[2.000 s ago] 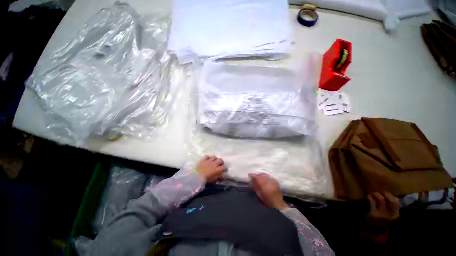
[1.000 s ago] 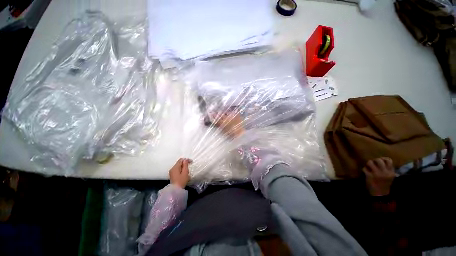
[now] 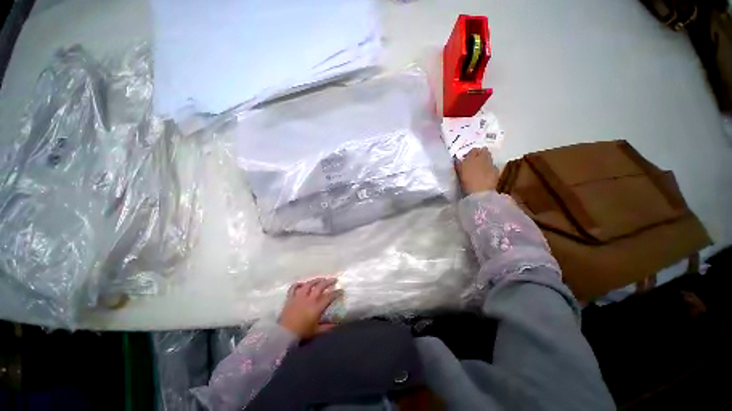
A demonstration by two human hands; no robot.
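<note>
A wrapped bag (image 3: 345, 160), pale grey-white, lies flat inside a clear plastic bag (image 3: 385, 257) at the table's front. My left hand (image 3: 311, 307) rests on the plastic bag's near edge; whether its fingers pinch the film is unclear. My right hand (image 3: 477, 172) is at the labels (image 3: 473, 133), small white cards with black print just below the red tape dispenser (image 3: 465, 68). Its fingertips touch the nearest cards; whether it grips one cannot be told. The dispenser stands upright with a yellowish roll inside.
A brown bag (image 3: 602, 209) lies at the right edge, partly behind my right sleeve. A stack of white tissue paper (image 3: 265, 48) is at the back, and loose plastic bags (image 3: 88, 193) lie at the left. Dark brown items show at the top right corner. Packed plastic is below the table.
My right hand has left the inside of the plastic bag and moved right to the labels. My left hand has moved along the bag's near edge. The view has shifted right; the other person's hand no longer shows clearly.
</note>
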